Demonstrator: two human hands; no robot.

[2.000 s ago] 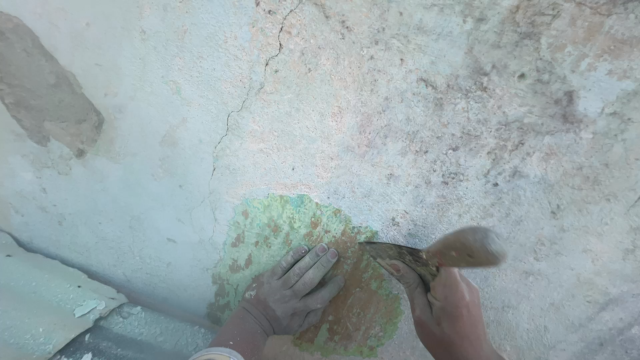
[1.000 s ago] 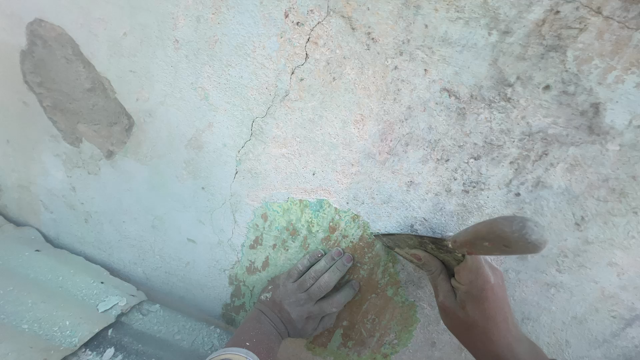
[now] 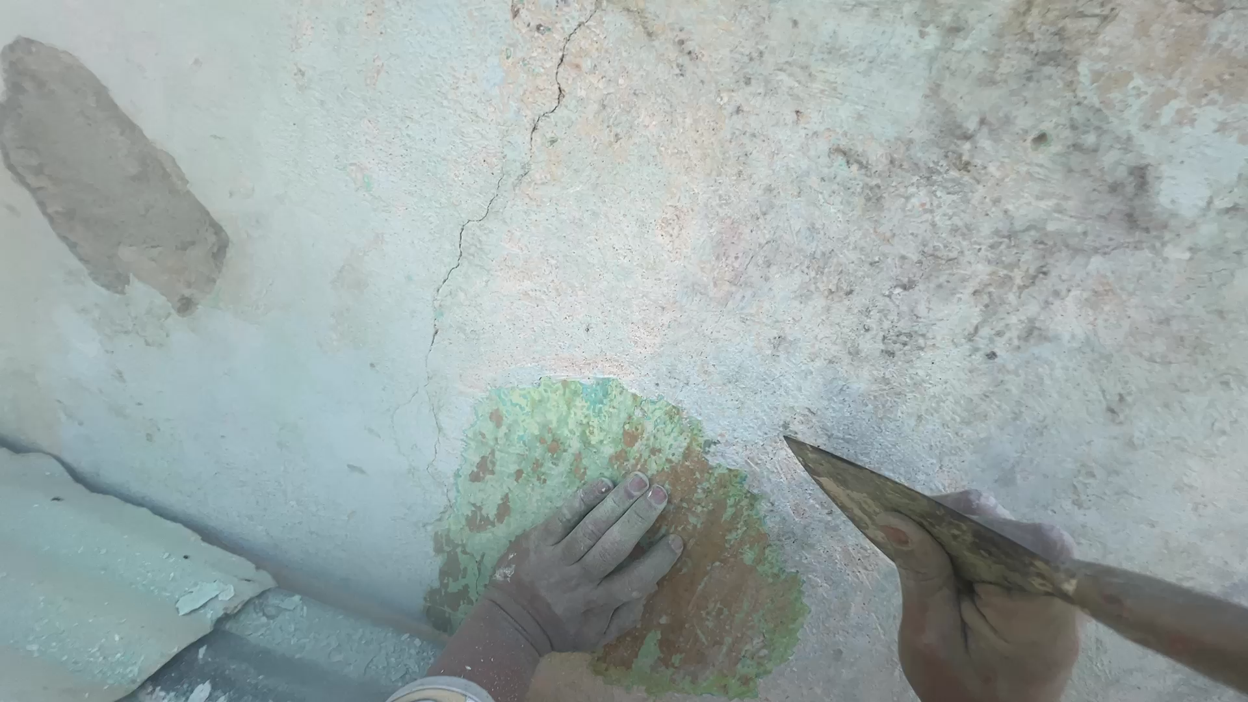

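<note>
My left hand [image 3: 595,565], dusty and with its fingers apart, rests flat on a scraped patch [image 3: 731,585] of green paint and brown plaster low on the wall. My right hand [image 3: 985,595] grips a pointed metal trowel [image 3: 877,492] by its blade, thumb on the near face. The blade's tip points up and left and lies over the pale wall, a little right of the patch. The trowel's handle [image 3: 1160,619] extends to the lower right, past the hand.
A pale painted wall [image 3: 604,273] fills most of the view, with a thin crack [image 3: 463,234] running down it. Grey bare plaster [image 3: 112,180] shows at upper left. Corrugated sheets [image 3: 97,575] scattered with paint flakes [image 3: 205,597] meet the wall at lower left.
The trowel's tip has moved off the patch's upper right edge to the right. My left hand stays on the patch.
</note>
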